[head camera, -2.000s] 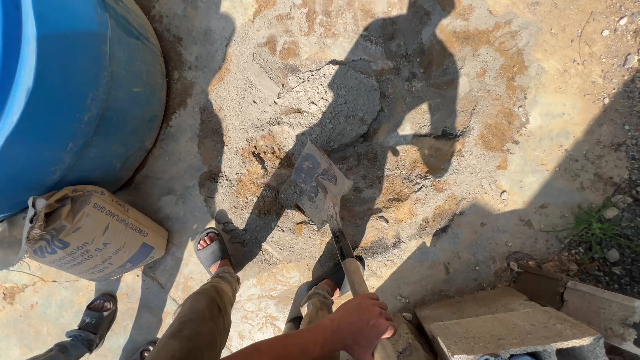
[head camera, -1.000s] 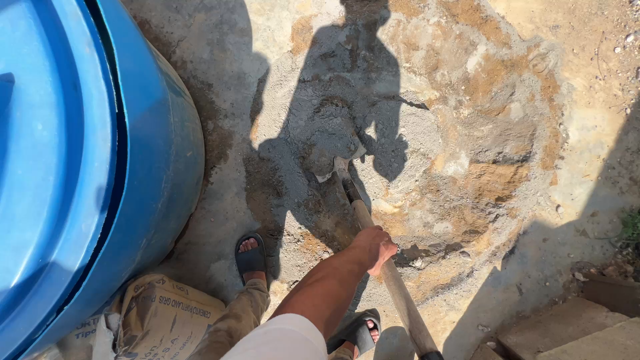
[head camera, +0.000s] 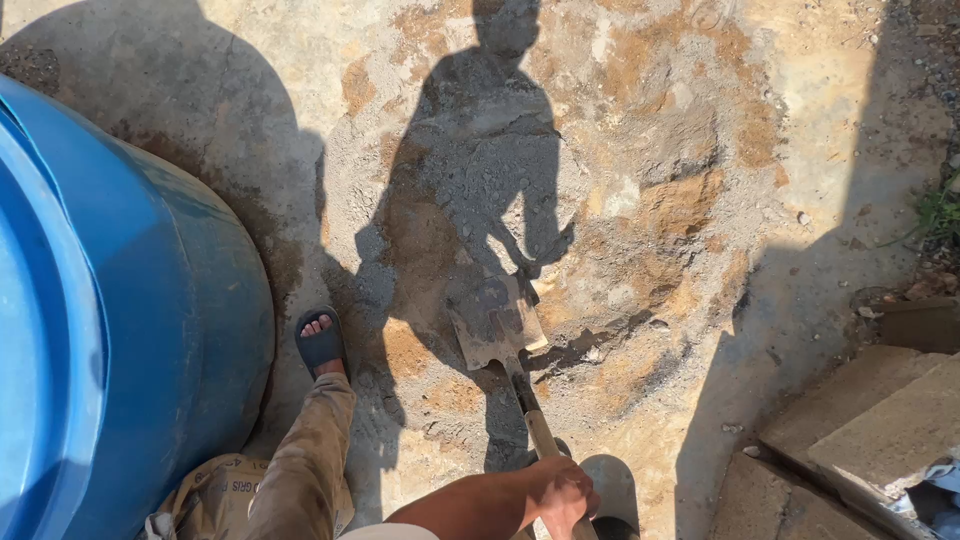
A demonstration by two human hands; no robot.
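Observation:
A bare hand (head camera: 564,496) at the lower middle is closed round the wooden shaft of a shovel (head camera: 541,435). This arm comes in from the lower left with a pale sleeve at its edge, and I take it for my left hand. The shovel's square metal blade (head camera: 495,319), coated with grey dust, lies over the dry mix, its back turned up. Grey cement powder and brown sand (head camera: 682,202) are spread on the concrete ground beyond it. My right hand is out of view, as is the far end of the shaft.
A large blue plastic tank (head camera: 202,300) stands at the left, with a paper cement bag (head camera: 217,487) at its foot. My sandalled foot (head camera: 321,337) is beside the tank. Concrete blocks (head camera: 885,420) lie at the lower right, below some green weeds (head camera: 937,214). Shadows cross the ground.
The shovel blade has been drawn back from the grey powder toward my feet. The hand stays closed on the shaft. The view has shifted.

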